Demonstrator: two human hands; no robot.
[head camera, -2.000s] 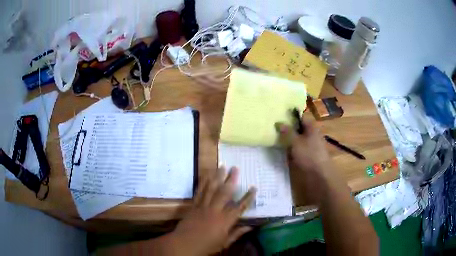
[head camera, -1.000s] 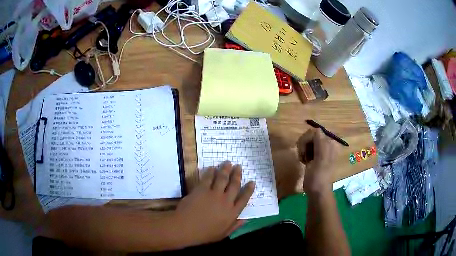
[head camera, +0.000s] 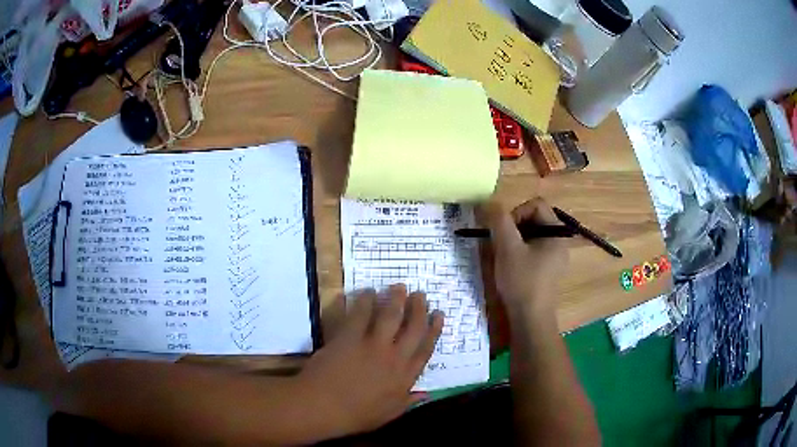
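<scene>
A white printed form (head camera: 454, 306) with a grid lies in front of me, its pale yellow cover (head camera: 424, 135) folded back above it. My left hand (head camera: 380, 349) lies flat on the form's lower left with fingers apart, holding nothing. My right hand (head camera: 529, 240) is at the form's upper right edge and holds a black pen (head camera: 546, 231); the pen's left end is over the upper right of the form. A clipboard (head camera: 308, 253) to the left bears a printed list (head camera: 197, 253) with handwritten ticks.
A second black pen (head camera: 594, 236) lies right of my right hand. A yellow booklet (head camera: 489, 61) partly covers a red calculator (head camera: 507, 133) beside a small brown box (head camera: 559, 151). A grey-white bottle (head camera: 625, 70) stands upper right. White cables (head camera: 323, 44) lie at the back.
The yellow cover was turned up to uncover the form. My right hand has since moved up and left to the form's upper right, with the pen now lying across the hand.
</scene>
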